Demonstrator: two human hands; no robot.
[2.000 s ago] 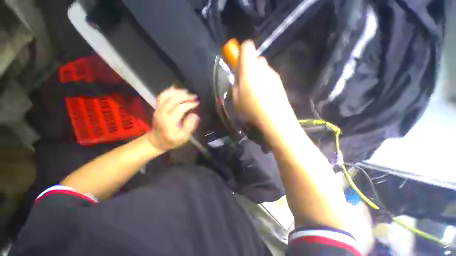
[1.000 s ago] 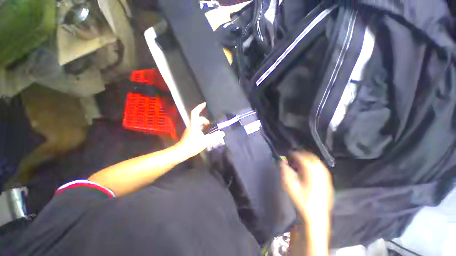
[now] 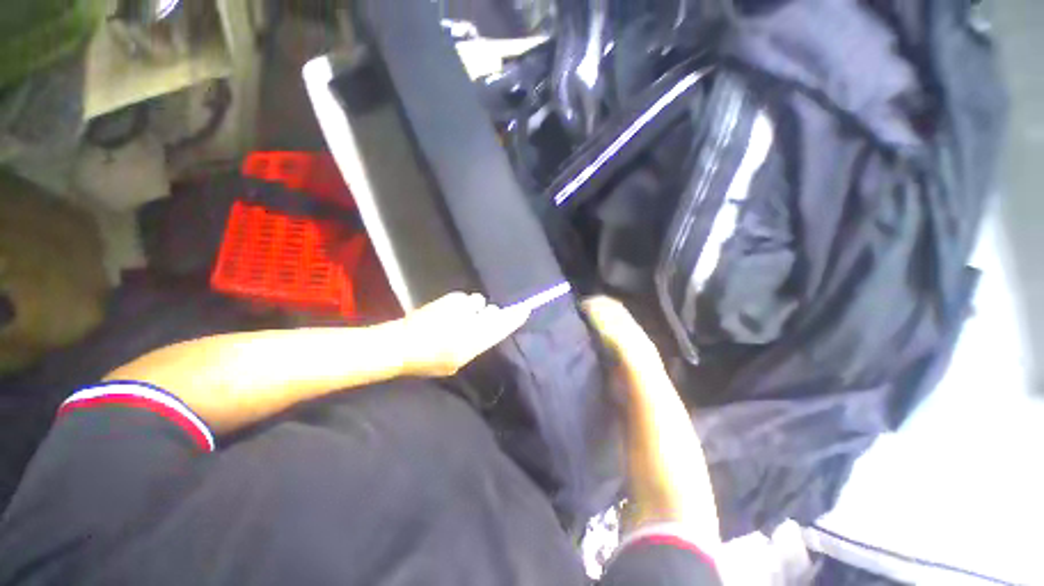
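A dark garment tube is drawn over the near part of a long, narrow dark padded board. A thin white stripe runs across the garment's edge on the board. My left hand grips that edge at the board's left side. My right hand is at the board's right side against the garment; its fingertips are hidden or blurred, so its hold cannot be told. The iron is not in view.
A large heap of black garments with white-silver stripes lies right of the board. A red-orange basket is lower left, beside a pale-edged stand. Tan cartons and green cloth are at the upper left.
The iron, in my right hand two seconds ago, is out of view. My right hand has moved up to the garment edge. My left hand has closed on the edge, and the white stripe looks straighter.
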